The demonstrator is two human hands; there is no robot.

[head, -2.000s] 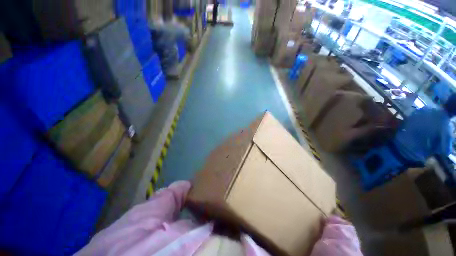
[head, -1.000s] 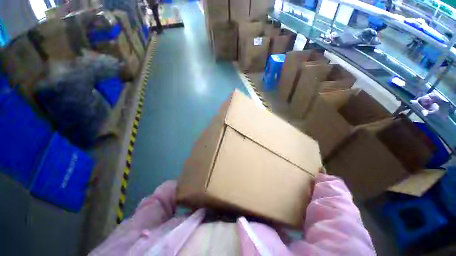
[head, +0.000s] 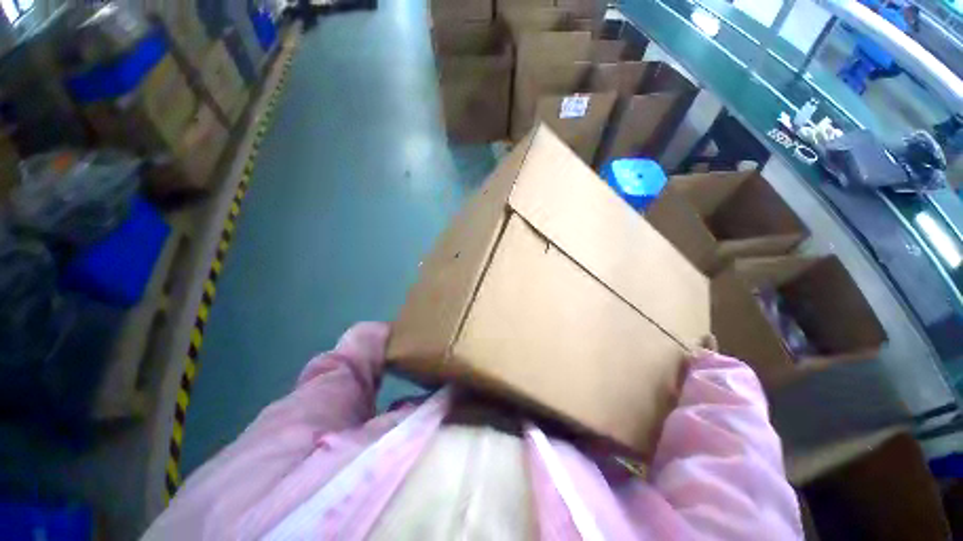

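Note:
A closed brown carton (head: 570, 317) is held up at a tilt in front of my body, its flap seam facing up. My left hand is hidden at the carton's lower left side; only its pink sleeve shows, pressed against the box. My right hand (head: 705, 343) is at the carton's right edge, mostly covered by the pink sleeve, with only a small bit of fingers showing. The carton is held between both hands. Its underside is hidden.
A blue-green aisle floor (head: 327, 201) runs ahead, with a yellow-black line (head: 211, 285) at left. Beyond it are pallets with cartons and blue bins. At right stand open cartons (head: 739, 211), a blue stool (head: 636, 182) and a green-topped line (head: 739, 69) holding white and dark items.
I have moved forward along the aisle with the carton still held. The open cartons and blue stool at right are nearer, and the stacked blue boxes at left have mostly passed out of view.

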